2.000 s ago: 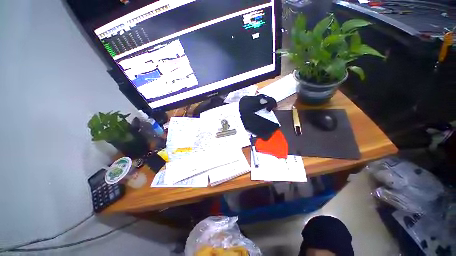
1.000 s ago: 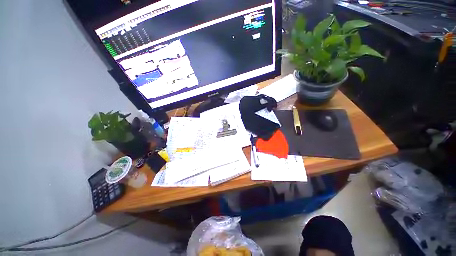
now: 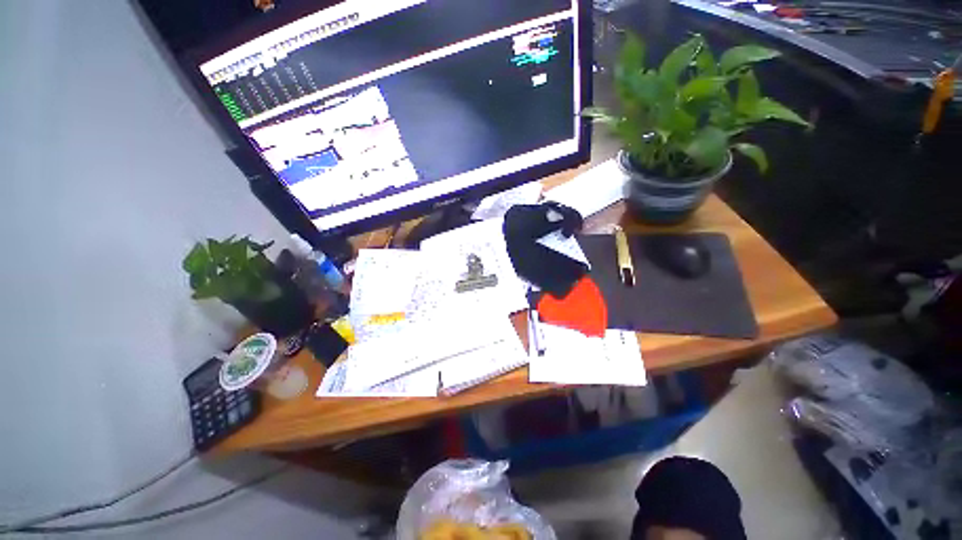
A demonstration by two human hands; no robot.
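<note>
A clear plastic bag (image 3: 460, 490) with a golden brown snack (image 3: 475, 529) in it shows at the bottom edge, below the desk front. The bag's lower part is cut off by the frame. Neither my left hand nor my right hand can be made out. To the right of the bag is a rounded black cloth shape (image 3: 689, 496) with a small skin-coloured patch under it at the frame edge; I cannot tell which body part this is.
The wooden desk (image 3: 786, 301) holds a monitor (image 3: 464, 116), papers (image 3: 406, 353), a bulldog clip (image 3: 477, 272), black (image 3: 540, 253) and red (image 3: 575, 308) pieces, a mouse (image 3: 686, 256) on its dark pad, a yellowish slim tool (image 3: 624, 258), plants, a lidded cup and a calculator (image 3: 218, 406). Plastic-wrapped bundles lie right.
The snack shows a little lower in the bag at the bottom edge than two seconds ago. The view has shifted very slightly. The things on the desk have not moved.
</note>
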